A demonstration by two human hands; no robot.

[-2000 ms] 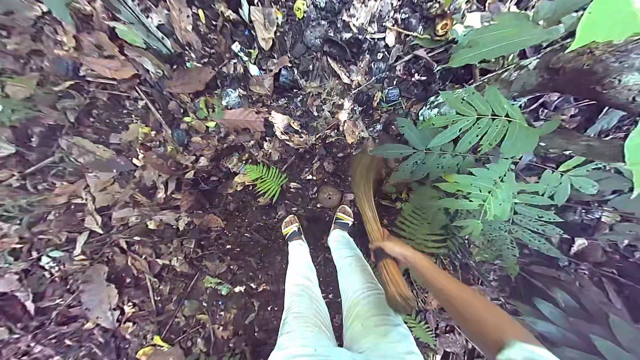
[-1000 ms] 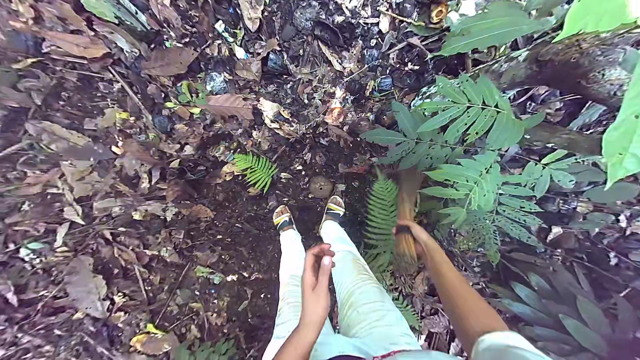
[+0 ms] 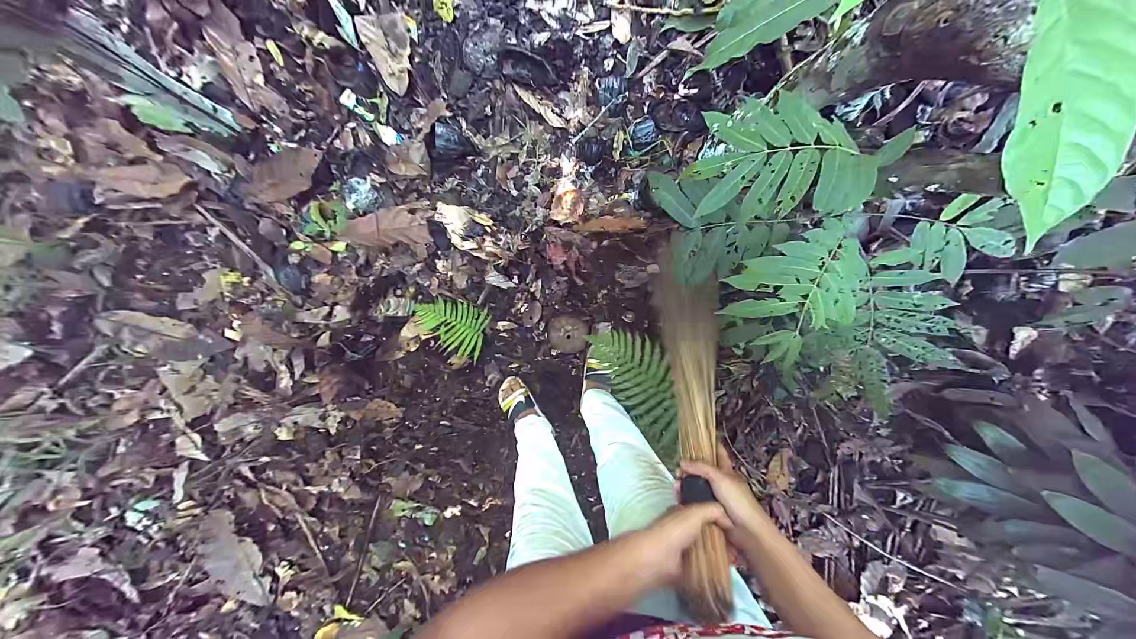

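Observation:
A broom of thin stiff sticks [image 3: 697, 390], bound with a black band, points away from my body, its far end blurred over the soil. My left hand [image 3: 688, 532] is closed around the bundle near the band. Just beyond it, my right hand [image 3: 728, 493] also grips the broom, coming from the right side. The butt of the sticks shows below both hands. A fern frond [image 3: 639, 382] lies against the broom's left side, over one of my sandalled feet. The fingers are partly hidden behind the bundle.
Dry brown leaves [image 3: 390, 226] cover the ground at left and ahead. Leafy green plants [image 3: 816, 266] crowd the right side, below a thick log [image 3: 932, 44]. A small fern [image 3: 453, 327] and a round brown object [image 3: 568, 334] are near my feet [image 3: 515, 398].
My left hand, out of view at first and then raised without the broom, now holds it. The broom has come in front of my legs, with both hands on it.

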